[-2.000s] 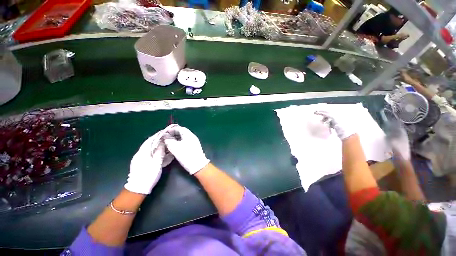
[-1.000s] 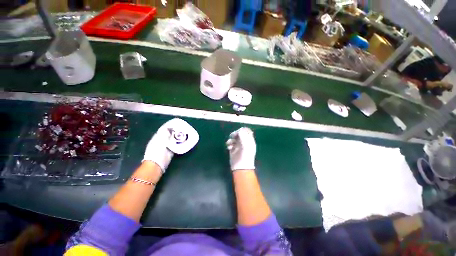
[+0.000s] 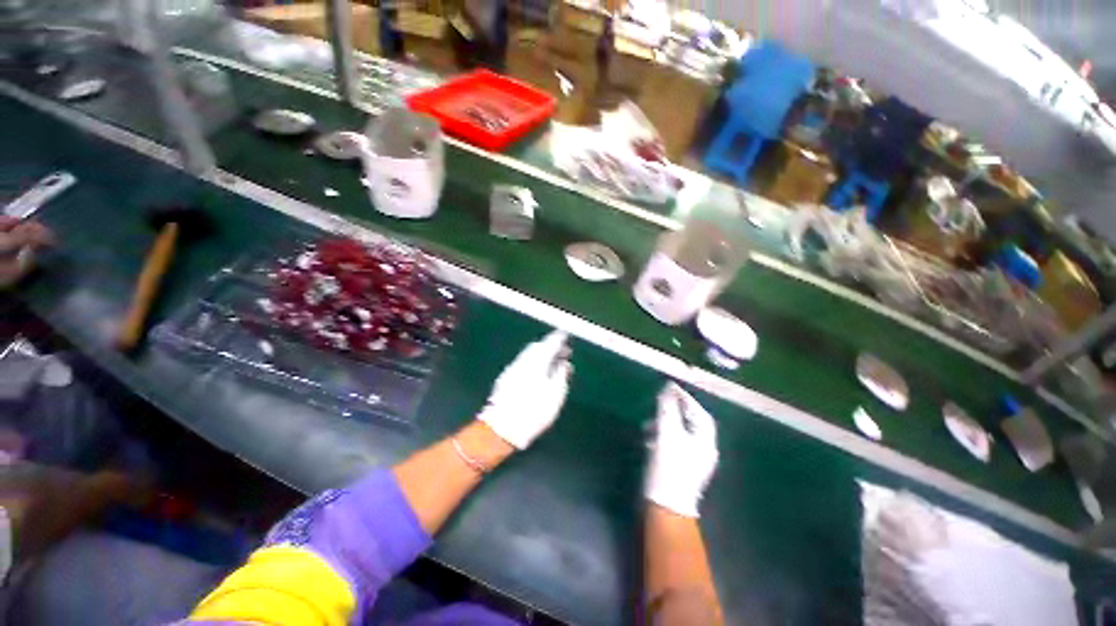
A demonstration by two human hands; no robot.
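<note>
My left hand (image 3: 530, 391), in a white glove, is over the bench beside the pale rail. Its fingers stretch toward the belt and no part shows in them. My right hand (image 3: 682, 450), also gloved, is to its right with fingers curled; whether a tiny part is between the fingertips cannot be told. A base plate (image 3: 595, 261) lies on the green belt beyond my left hand, touched by neither hand. A heap of red lead-wire parts (image 3: 355, 300) lies on clear plastic (image 3: 355, 397) on the bench to the left.
The belt carries housing shells (image 3: 691, 275), a clear container (image 3: 512, 212) and more plates (image 3: 881, 380). A pale rail (image 3: 539, 311) divides belt and bench. A hammer (image 3: 149, 284) and another person's hand (image 3: 18, 251) are at far left. A white cloth (image 3: 961, 569) is at lower right.
The base plate held by my left hand has been let go; one now lies on the belt between the clear container and a housing. The view has swung left and tilted.
</note>
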